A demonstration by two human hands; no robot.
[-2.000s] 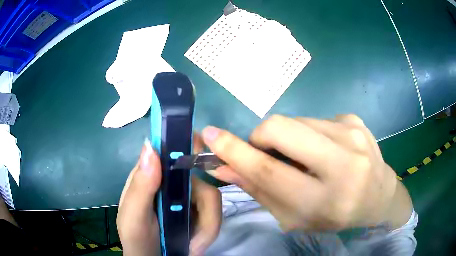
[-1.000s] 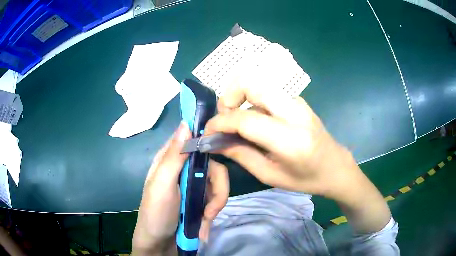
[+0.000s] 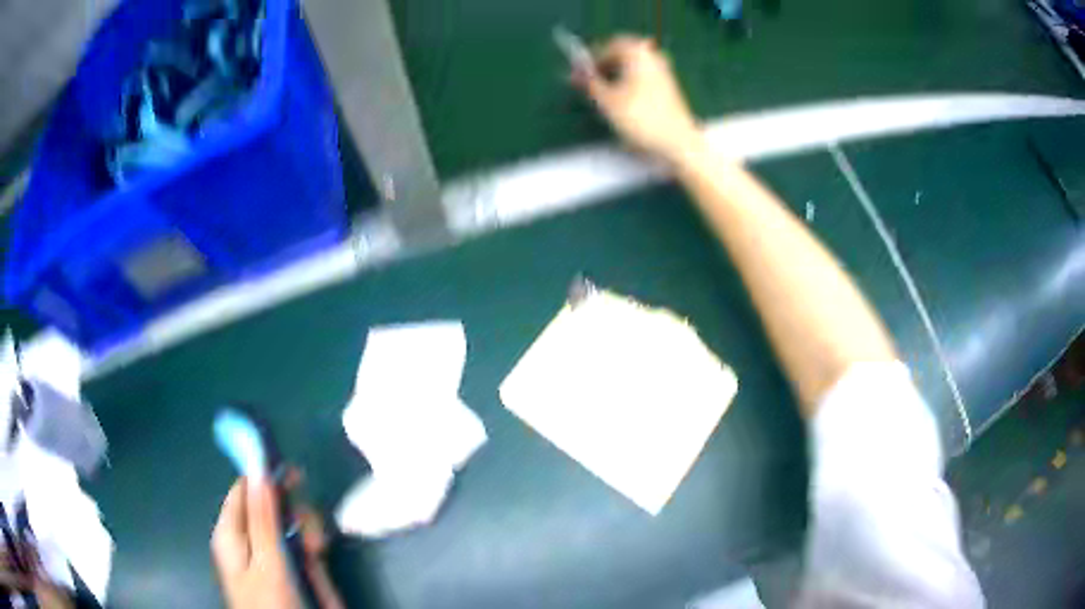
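My left hand (image 3: 268,541) is at the lower left, cut off by the bottom edge and blurred. It holds a device with a light blue and black casing (image 3: 242,443) whose rounded end points up and away. My right hand (image 3: 637,89) is stretched far out over the green belt beyond the pale rail. It holds a thin silver knife (image 3: 572,48), blurred, its tip pointing up and left. The white sticker sheet (image 3: 621,399) lies on the bench between my arms, a dark scrap at its top corner.
White backing paper (image 3: 411,416) lies left of the sheet. A blue bin (image 3: 226,214) full of blue-black parts stands at the upper left. A pale rail (image 3: 535,190) crosses behind the bench. More papers (image 3: 71,523) lie at far left. A small blue item sits on the belt, top centre.
My right hand has moved away from the device, out over the belt, with the knife. My left hand has moved down and left with the device. The view has shifted, showing more of the bin and belt.
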